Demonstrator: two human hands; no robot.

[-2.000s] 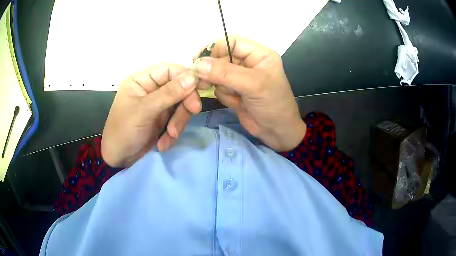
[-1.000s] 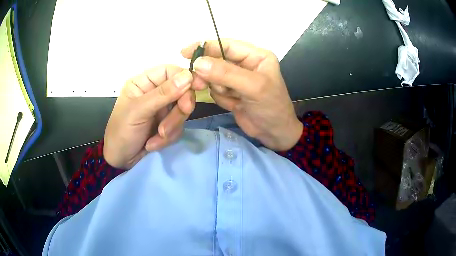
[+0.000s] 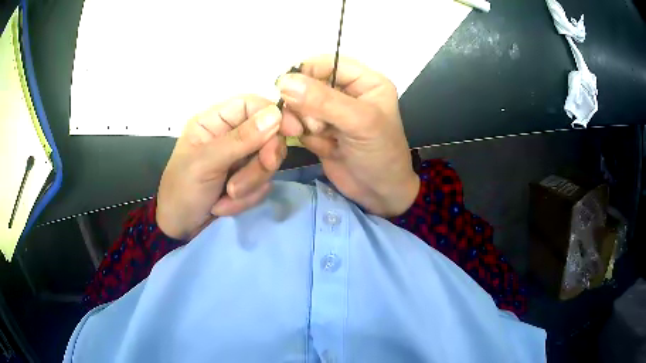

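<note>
My left hand and my right hand meet over the paper's front edge. A small black workpiece is pinched between their fingertips; its dark head shows just above my right thumb, the rest is hidden by fingers. My right hand also holds a thin dark probe, which stands nearly upright from behind its fingers. One laid-out workpiece, a dark stick with a thicker upper end, lies on yellowish liner paper at the left.
The blue tray rim curves along the left. White work-surface paper lies behind the hands on the dark bench. A pale stick is at the top. Twisted white wrap lies right. A cardboard box with clear plastic is below right.
The probe swung left, then back right to nearly upright. The workpiece head, clearly seen a second ago, is now mostly covered by fingers. Both hands stay together.
</note>
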